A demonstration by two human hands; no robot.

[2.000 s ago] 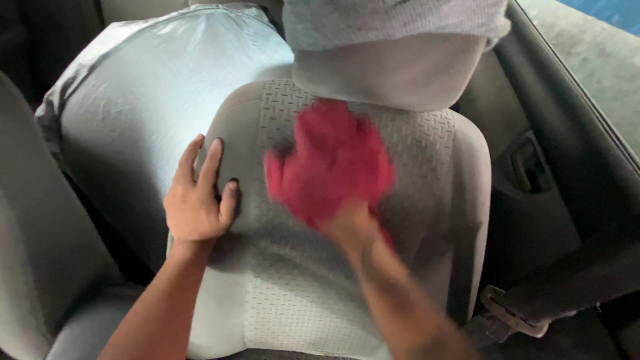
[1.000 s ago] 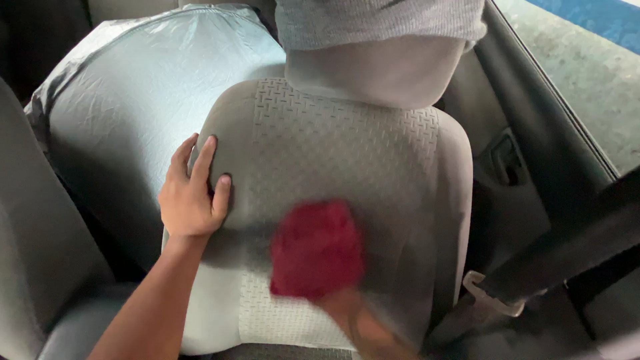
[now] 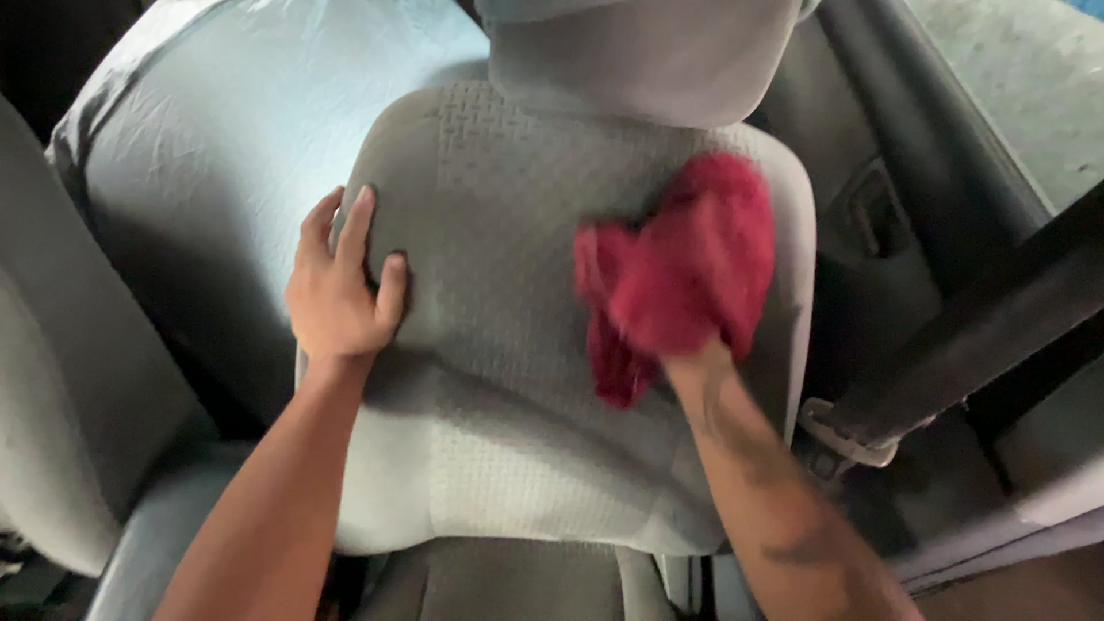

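A grey patterned fabric backrest of a car seat (image 3: 517, 259) fills the middle of the view, below its headrest (image 3: 642, 56). My left hand (image 3: 341, 285) rests with spread fingers on the backrest's left edge and holds nothing. On the right half of the backrest, a crumpled red cloth (image 3: 724, 233) covers my right hand (image 3: 673, 297), whose fingers are hidden in or under it. The cloth is blurred, and one end of it hangs to the lower left.
A large item under a pale, wrinkled cover (image 3: 233, 129) lies behind the seat at left. Another grey seat (image 3: 78, 328) borders the far left. A dark seat belt (image 3: 975, 328) with a metal tongue (image 3: 849, 435) runs along the right, beside the door trim (image 3: 931, 112).
My right hand and the red cloth have moved from the lower middle of the backrest up and to the right. My left hand has stayed at the left edge.
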